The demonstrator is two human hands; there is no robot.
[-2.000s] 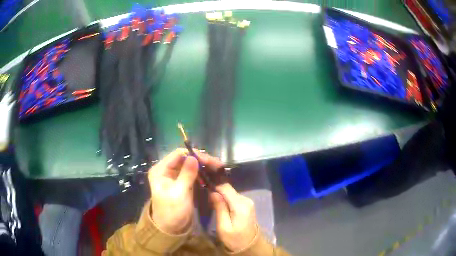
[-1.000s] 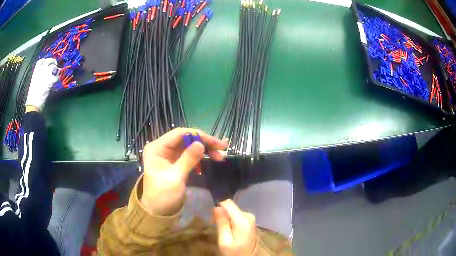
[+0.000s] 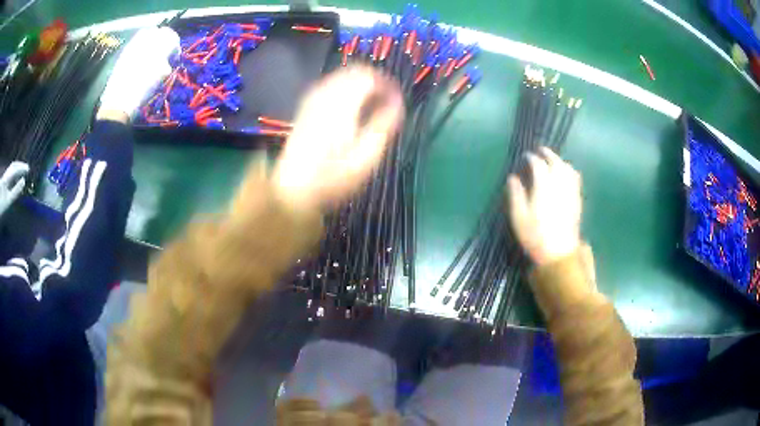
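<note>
My left hand [image 3: 337,137] is blurred over the upper left part of the fitted cable bundle [image 3: 383,200], whose far ends are blue and red; whether it holds anything cannot be told. My right hand [image 3: 546,204] is over the unfitted cable bundle [image 3: 492,262], its fingers at the black cables below their pale gold tips; a firm grip cannot be made out. The left parts tray [image 3: 283,79] is black and holds loose blue and red pieces, just beyond my left hand.
Another person's white-gloved hand [image 3: 146,71] is at the left tray's left side, with a dark striped sleeve [image 3: 100,179]. Another parts tray [image 3: 687,200] is at the right edge. A red piece [image 3: 647,67] lies at the far right. More cables [image 3: 50,100] lie far left.
My hands have moved from over my lap out to the two bundles, the left to the fitted one, the right to the unfitted one. The view has shifted left.
</note>
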